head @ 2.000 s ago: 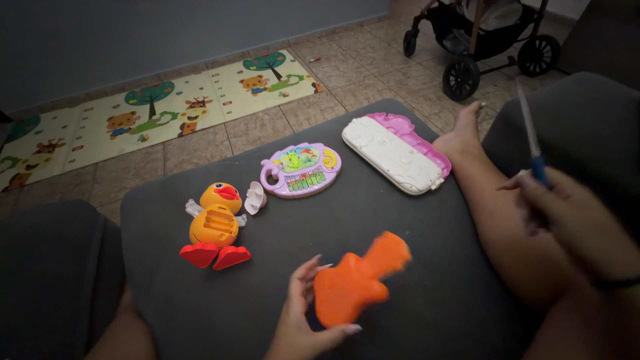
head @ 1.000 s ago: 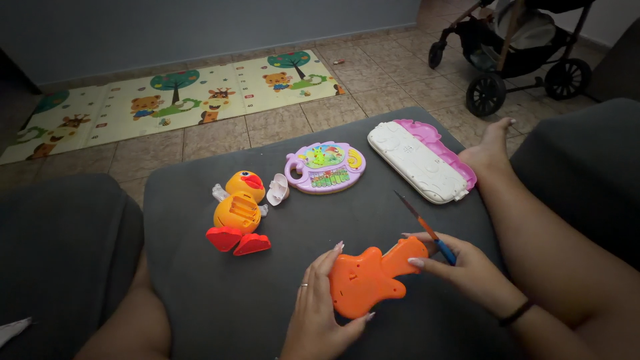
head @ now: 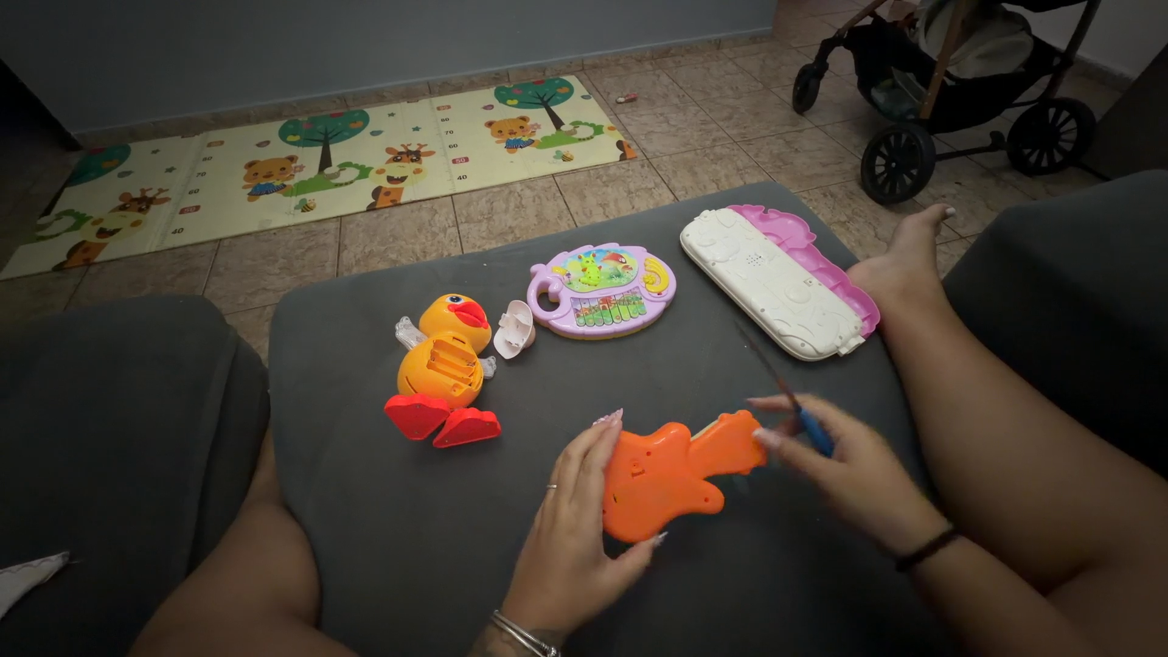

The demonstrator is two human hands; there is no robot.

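My left hand grips the body of an orange plastic guitar-shaped toy, its neck pointing up to the right. By the neck's end, my right hand holds a screwdriver by its blue handle, the shaft pointing up and left; whether those fingers touch the toy is unclear. Left of them lies a yellow toy duck with red feet and an open battery compartment. A small whitish plastic piece lies beside it, near a purple toy keyboard. A white and pink plastic toy lies farther right.
The toys lie on a dark grey padded surface between my legs. My foot is beside the white and pink toy. Beyond are a printed play mat on the tiled floor and a stroller. Dark cushions flank both sides.
Two seconds ago the screwdriver was raised at the right, away from the toy; my right hand has brought it down beside the neck. My left hand has kept hold of the orange toy.
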